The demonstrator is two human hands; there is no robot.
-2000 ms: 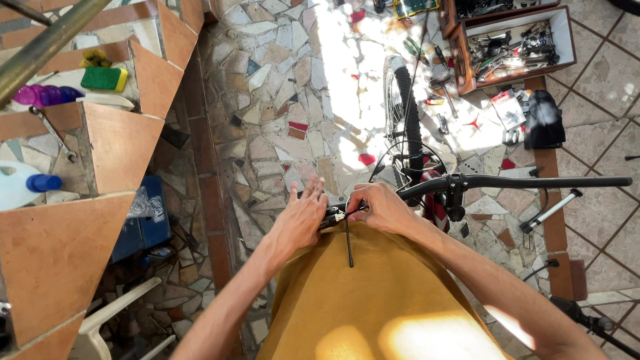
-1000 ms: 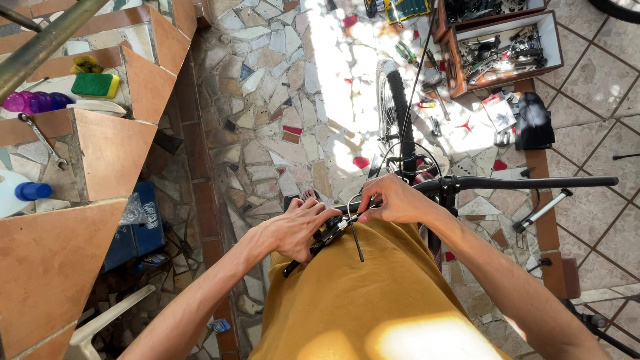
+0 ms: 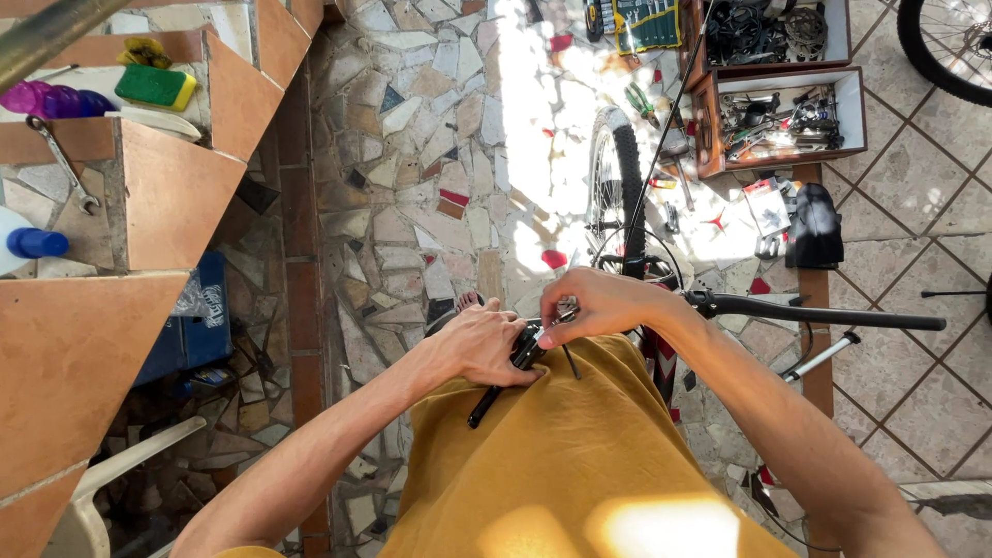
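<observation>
Against my yellow shirt, my left hand [image 3: 490, 341] is closed around a black bicycle brake lever assembly [image 3: 528, 349], whose lever end points down and left. My right hand [image 3: 597, 306] pinches a small part at the upper end of that assembly; the fingers partly hide it. A thin dark cable or rod end [image 3: 572, 363] hangs just below the right fingertips. The black handlebar [image 3: 821, 311] of the bicycle reaches out to the right beyond my right wrist. In front of my hands stands the bicycle's knobbly tire [image 3: 629, 186].
Two wooden drawers [image 3: 856, 112] of bike parts and tools stand at the upper right. Pliers [image 3: 642, 105] and a tool roll [image 3: 649, 27] lie on the mosaic floor. Tiled steps at left hold a wrench [image 3: 66, 167], a sponge [image 3: 155, 87] and a blue-capped bottle [image 3: 35, 243]. A black bag [image 3: 815, 226] lies right.
My left hand, spread with raised fingers two seconds ago, has closed on the lever assembly. The assembly's lower end now points down-left. My right hand stays at its upper end.
</observation>
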